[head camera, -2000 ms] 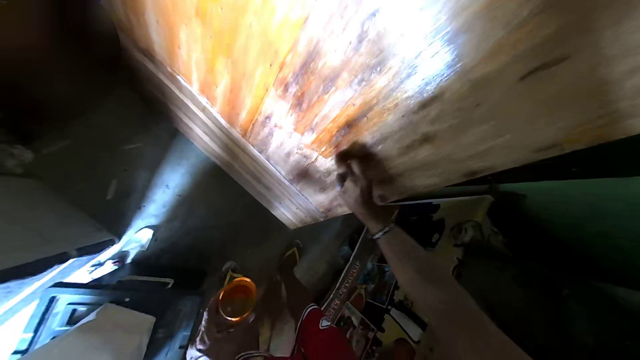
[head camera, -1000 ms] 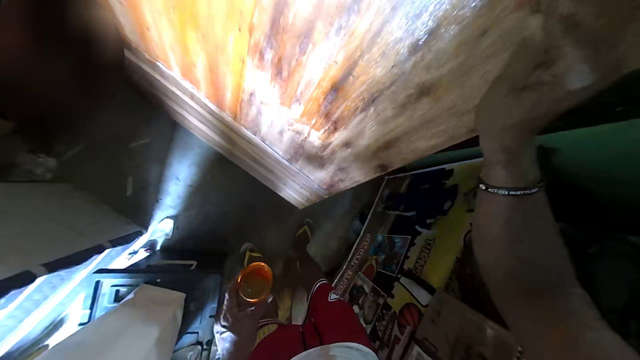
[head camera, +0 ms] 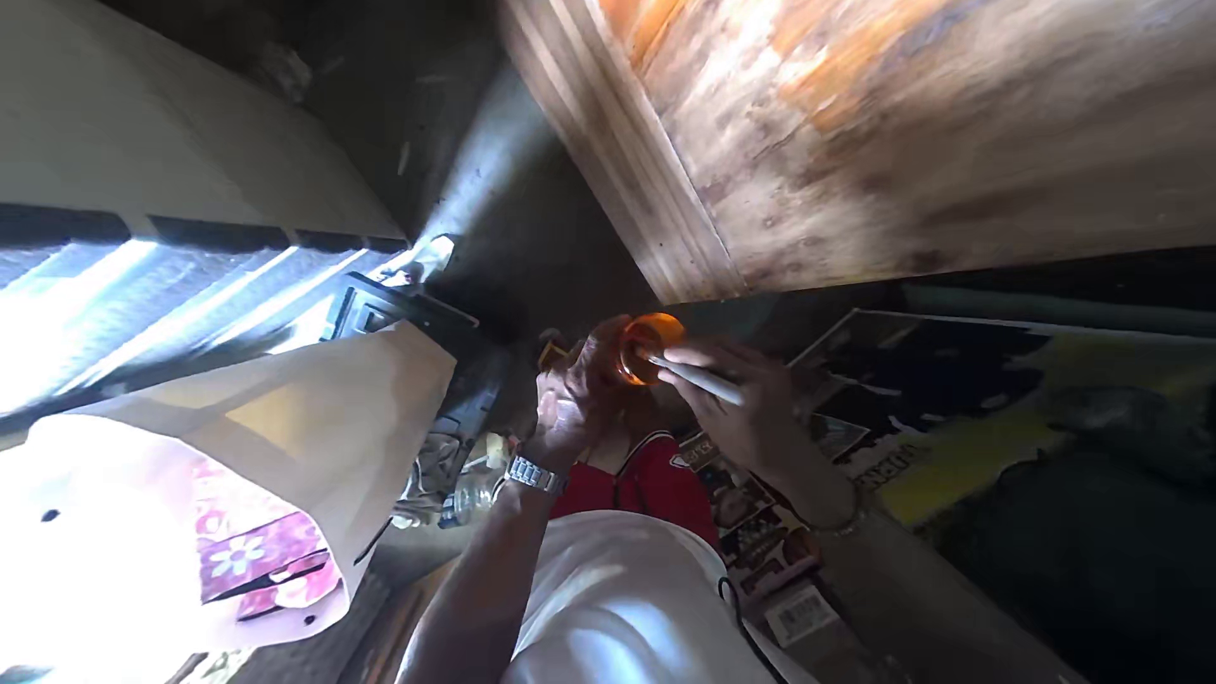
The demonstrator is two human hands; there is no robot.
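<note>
Near the centre, my left hand (head camera: pixel 579 385), with a metal watch at its wrist, holds an orange translucent cup (head camera: pixel 654 347) by its side. From the right, my right hand (head camera: pixel 736 399) grips the pale handle of a slim tool (head camera: pixel 698 378), perhaps a brush. The tool's tip is inside the cup's mouth and cannot be made out. Above both hands stands a wooden panel (head camera: pixel 855 190), unevenly coloured orange and brown, with a grooved wooden trim (head camera: pixel 632 161) along its left edge.
A large paper bag (head camera: pixel 380 399) with pink flowered contents stands at left, near a dark plastic case (head camera: pixel 366 309) and a bright striped surface (head camera: pixel 180 294). Posters (head camera: pixel 950 418) and printed boxes lie at right. A clear plastic container (head camera: pixel 472 499) sits left of my lap.
My right hand has come away from the wooden panel and down to the orange cup, where it now holds a slim tool. The view has shifted left and down.
</note>
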